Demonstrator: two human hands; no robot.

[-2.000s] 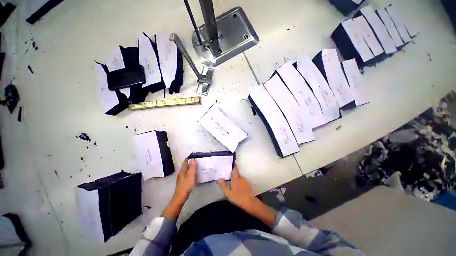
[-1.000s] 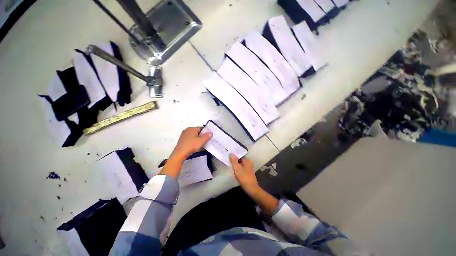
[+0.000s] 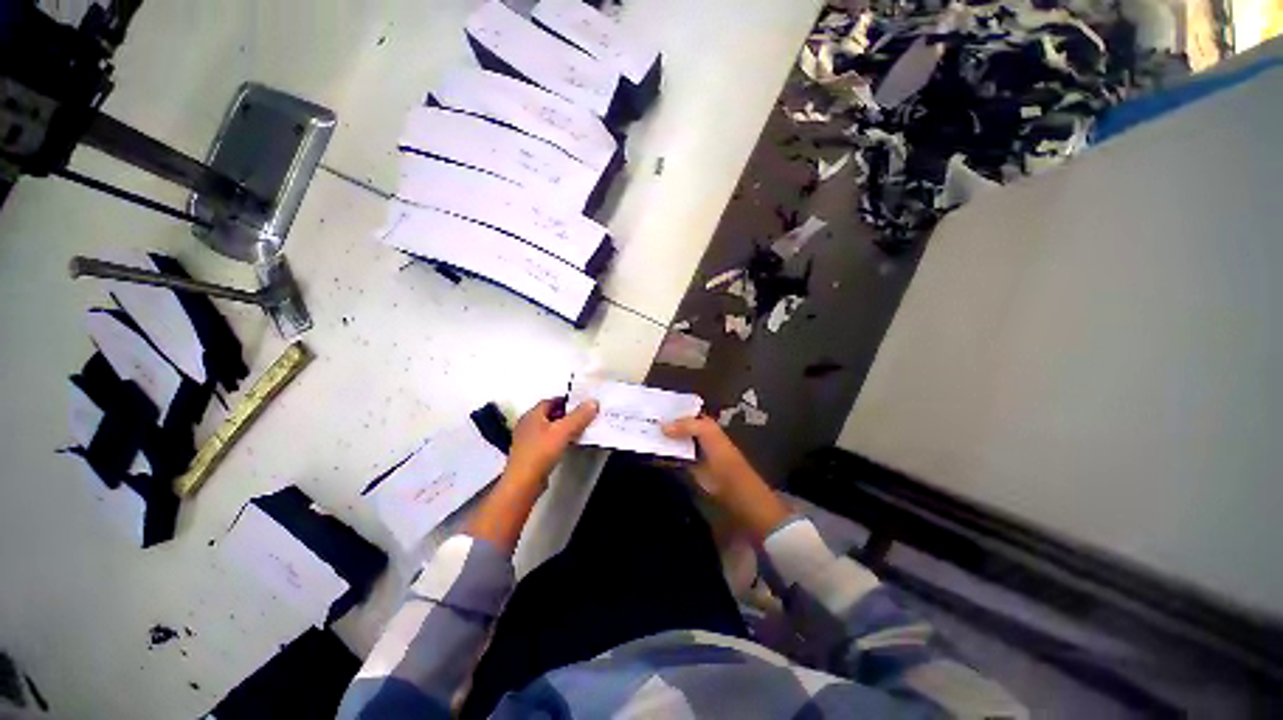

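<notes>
A small cut bundle point(image 3: 636, 419) with a white printed top and dark side is held between my two hands at the table's near edge. My left hand point(image 3: 546, 436) grips its left end, thumb on the white top. My right hand point(image 3: 708, 447) grips its right end, thumb also on top. The fingers under the bundle are mostly hidden. Another small bundle point(image 3: 436, 478) lies on the table left of my left forearm. A further white-topped bundle point(image 3: 289, 563) with a dark side lies beyond it to the left.
Long curved bundles point(image 3: 493, 218) lie in a row ahead. The cutting machine's base plate point(image 3: 270, 162), a yellow strip point(image 3: 242, 419) and a black phone point(image 3: 120, 447) on small bundles are at the left. Offcuts point(image 3: 971, 106) heap on the floor at right, beside a large pale sheet point(image 3: 1083, 324).
The view has turned right, so the table things sit further left. Both hands still hold the bundle, now level and at the table's edge instead of above the tabletop.
</notes>
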